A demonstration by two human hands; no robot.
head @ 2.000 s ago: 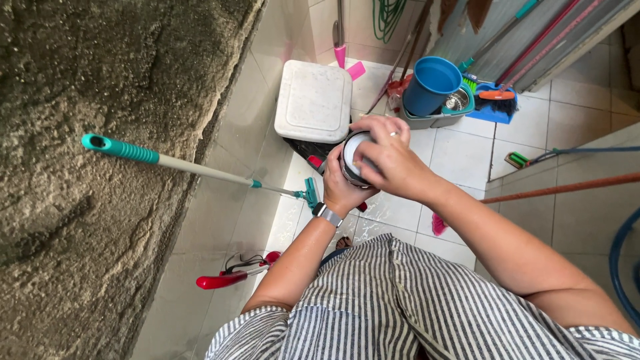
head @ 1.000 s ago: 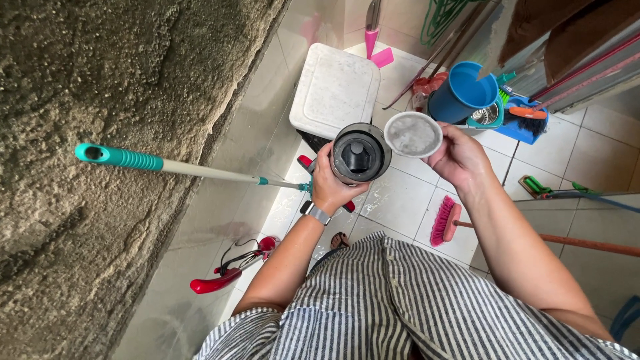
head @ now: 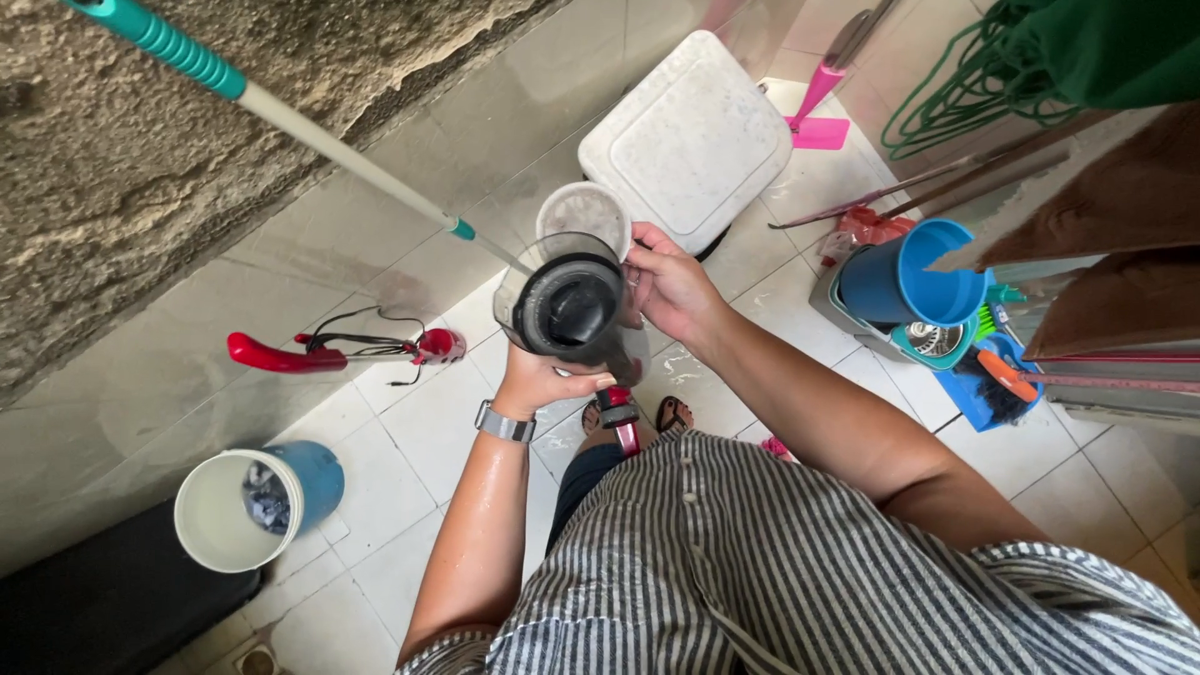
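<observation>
My left hand [head: 547,382] holds a clear, dark-tinted plastic cup [head: 560,298] from below, with a round black part seated inside it. It looks like a vacuum cleaner's dust cup. Between the fingers of my right hand [head: 670,281] is the rim of a round whitish filter [head: 583,217], its face grey with dirt. The filter is just beyond the cup, partly behind its rim. Below the cup, near my thigh, a red and black tube part [head: 619,412] shows; where it joins is hidden.
A white lidded box [head: 698,141] stands ahead. A teal-handled pole [head: 347,155] slants in from upper left. A red appliance handle with cord [head: 291,354] leans at the wall above a bucket [head: 234,511]. Right are a blue bucket [head: 937,274], a blue dustpan [head: 980,389] and brown cloths [head: 1106,197].
The filter was to the right of the cup and is now beyond it, partly behind its rim. Two seconds ago both hands were together on the cup. The view has turned and shifted.
</observation>
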